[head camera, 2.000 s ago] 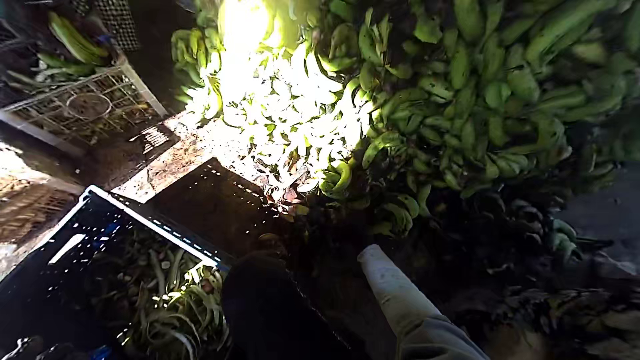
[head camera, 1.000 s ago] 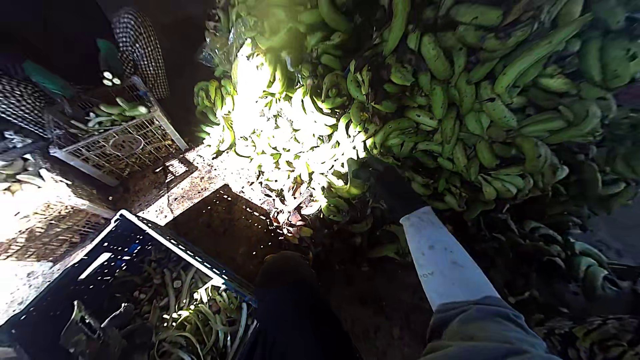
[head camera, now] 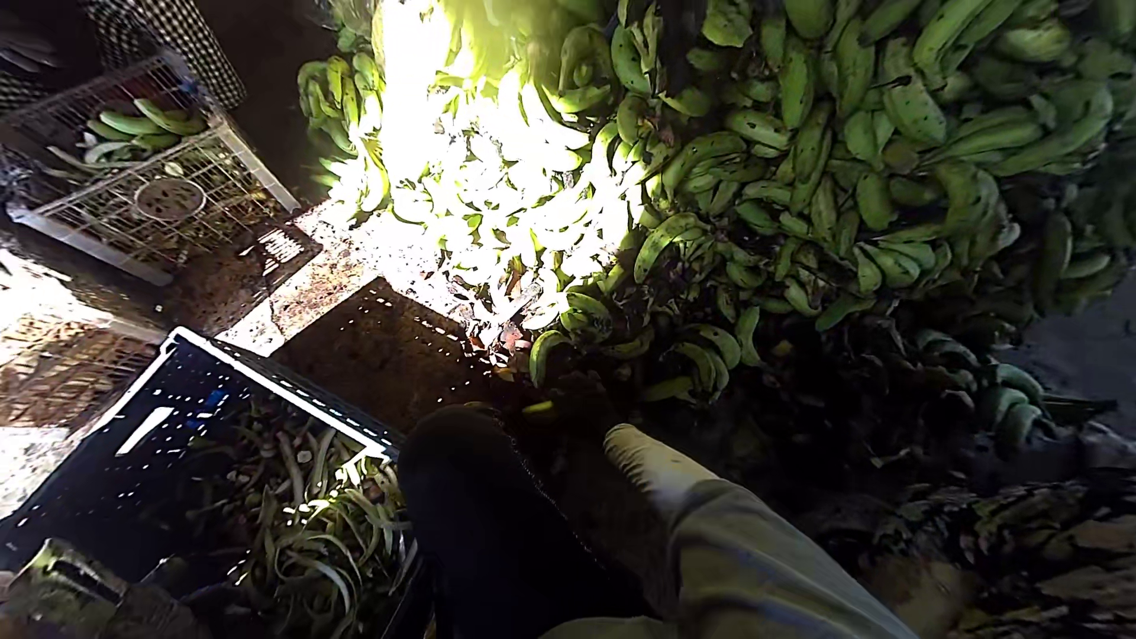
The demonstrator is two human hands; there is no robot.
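My right hand (head camera: 575, 404), in a dark glove with a pale sleeve behind it, is low at the near edge of a heap of green bananas or plantains (head camera: 799, 169). It is in deep shade; a small yellow-green tip (head camera: 538, 408) shows beside it, and whether the fingers grip it cannot be told. At the lower left, my left hand (head camera: 84, 590), apparently gloved, is dim and partly cut off over a dark plastic crate (head camera: 293, 390). Its fingers are unclear. Long, thin green stalks or peels (head camera: 333, 532) lie in that crate.
My dark-clothed knee (head camera: 470, 461) stands between the crate and my right arm. A pale wire-like crate (head camera: 169, 200) with green fruit is at the upper left, beside a person's checked clothing (head camera: 164, 35). Strong sunlight washes out the heap's left part. Dark debris (head camera: 1021, 541) covers the lower right.
My right hand has moved from the heap down and left, closer to my knee. My left hand, more clearly seen over the dark crate a second ago, now sits lower left in the view.
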